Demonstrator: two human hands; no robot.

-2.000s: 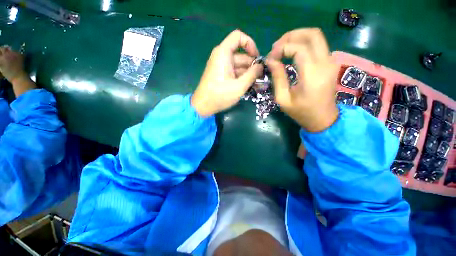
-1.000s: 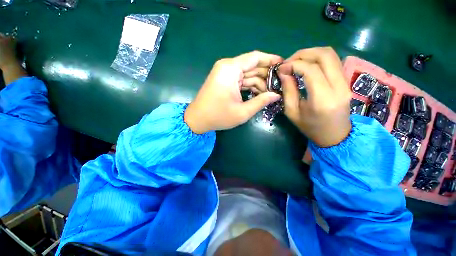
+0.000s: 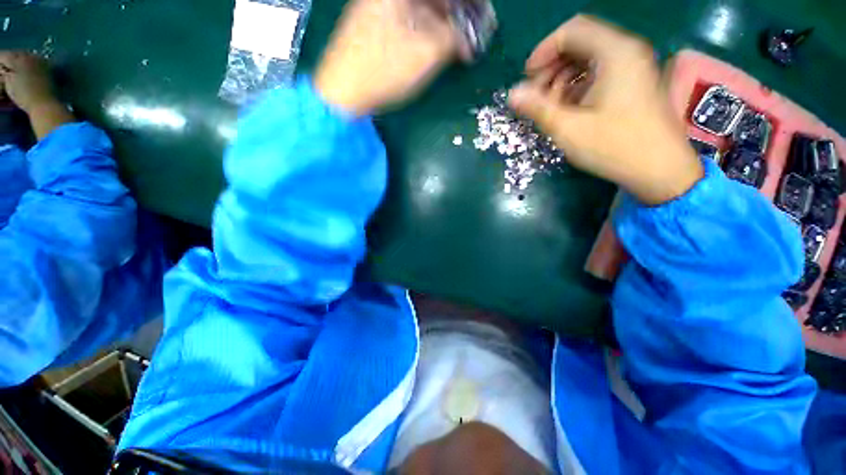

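Observation:
My left hand (image 3: 385,51) is at the top edge, blurred and partly cut off. It holds a watch housing (image 3: 474,26) with a shiny rim at its fingertips. My right hand (image 3: 612,107) is over the right side of the heap of small loose parts (image 3: 512,144), its fingers curled with thumb and fingertips close together. I cannot tell whether a tiny part is between them. The silver-white heap lies on the dark green bench mat, partly hidden by the right hand.
A pink foam tray (image 3: 688,74) with rows of cased units (image 3: 719,109) is at the right, partly behind my right sleeve. A labelled zip bag (image 3: 264,42) lies at upper left. A dark housing (image 3: 782,44) lies at upper right. A neighbour's hand (image 3: 26,82) and blue sleeve are at far left.
My hands have moved apart. The left went up and left with the housing; the right moved right, off the housing. More of the heap shows. The whole view has also shifted.

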